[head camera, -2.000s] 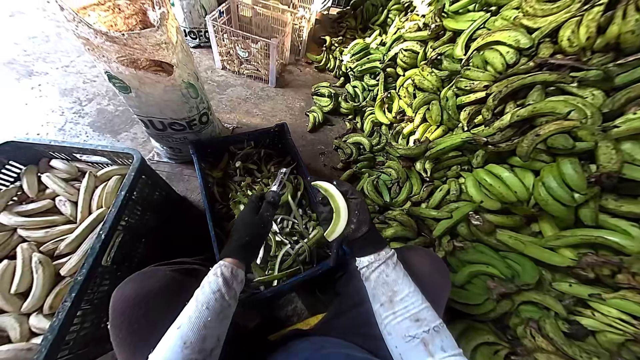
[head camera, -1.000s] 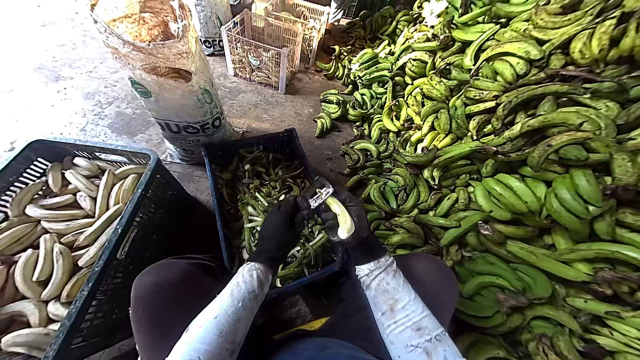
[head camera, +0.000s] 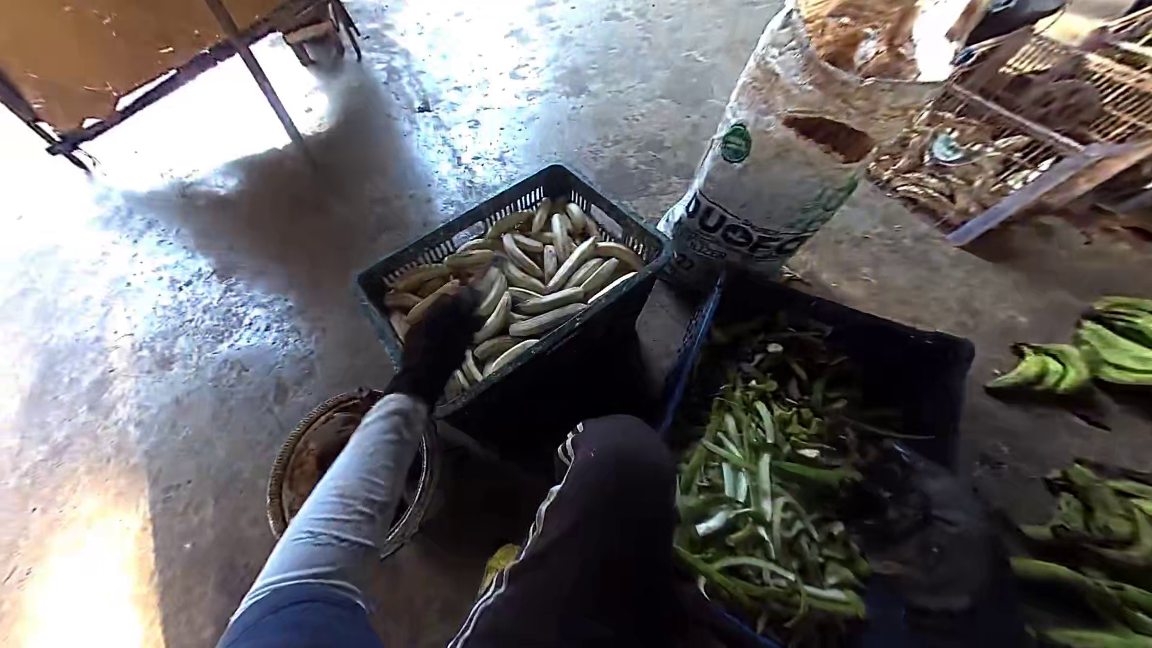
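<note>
My left hand (head camera: 441, 337), in a black glove, reaches over the left part of a dark green plastic crate (head camera: 549, 355) of peeled plantains (head camera: 549, 301). Its fingers touch or hover just above the pile; whether they grip one is unclear. A dark, blurred shape over the right side of the dark blue crate (head camera: 909, 337) appears to be my right hand (head camera: 936, 531) in its glove; its fingers and anything in them cannot be made out. Green peels (head camera: 765, 486) fill much of that blue crate. The bladed metal tool is not visible.
A large printed sack (head camera: 765, 180) stands behind the two crates. Slatted crates (head camera: 1035, 135) are at the upper right, green plantains (head camera: 1116, 346) at the right edge. A round basin (head camera: 310, 450) sits beneath my left forearm. A metal-legged piece of furniture (head camera: 135, 54) occupies the upper left.
The view has swung far left. My left hand has gone from the bladed tool and plantain above the peel crate to the crate of peeled plantains. The partly peeled plantain is no longer distinguishable.
</note>
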